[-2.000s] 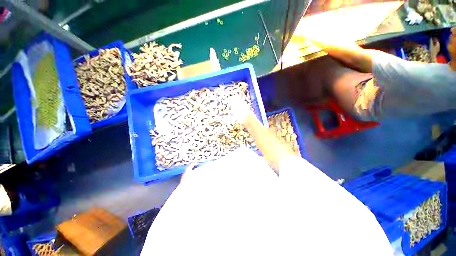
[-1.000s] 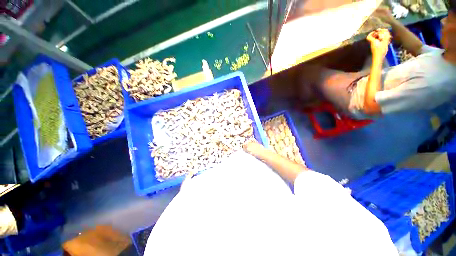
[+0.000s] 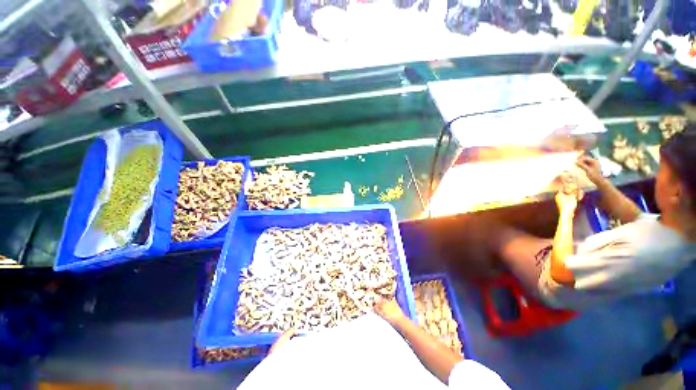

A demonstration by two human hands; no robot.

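A large blue parts tray [image 3: 221,293] is in front of me, its far edge by the bench edge. Beige moulded figure parts [image 3: 320,274] lie heaped in it on a white liner. My right hand [image 3: 391,311] is at the tray's near right corner, over the parts; its fingertips are blurred, so its grip is unclear. My left hand [image 3: 283,339] shows only as a small part at the tray's near edge, mostly hidden by my white clothing.
A ring tray [image 3: 69,247] and a crate of browner parts [image 3: 206,198] stand left. Loose parts [image 3: 276,187] and yellow-green rings [image 3: 391,192] lie on the green bench. Lower crates [image 3: 436,308] sit below. A person [image 3: 626,247] works right, by a lamp box [image 3: 519,114] and red stool [image 3: 526,308].
The view has tilted up, showing the bench's far side. My right hand has drawn back from mid-tray to the near right corner. The other person's hands are now under the lamp box.
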